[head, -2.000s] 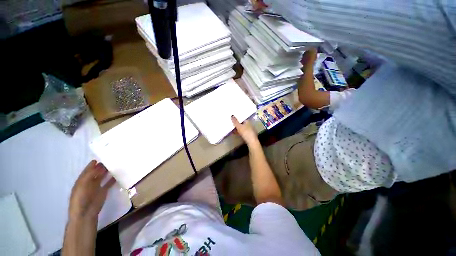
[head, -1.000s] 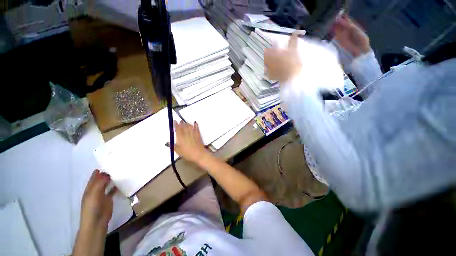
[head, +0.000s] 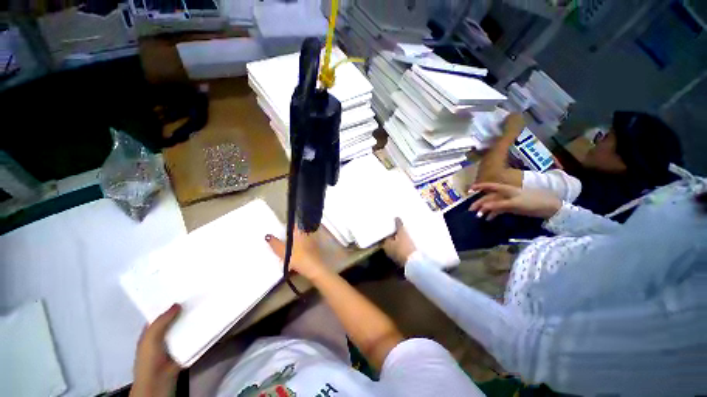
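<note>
A flat white panel lies tilted across the bench's front edge, its thin side edge facing me. My left hand grips its lower left corner, with the thumb on top. My right hand holds its right end; the black cable crosses in front and hides part of the hand. The black electric screwdriver hangs from a yellow cord above the bench, in neither hand. Loose silver screws lie in a clear tray on brown cardboard behind the panel.
A crumpled clear bag stands left of the cardboard. Stacked panels rise behind the screwdriver, with more stacks to the right. A neighbour's hand reaches in from the right at other white panels. A colourful card lies beyond.
The panel has shifted left and towards me with my hands. My right hand has moved from its top to its right end. The neighbour's hand has come in with a white panel.
</note>
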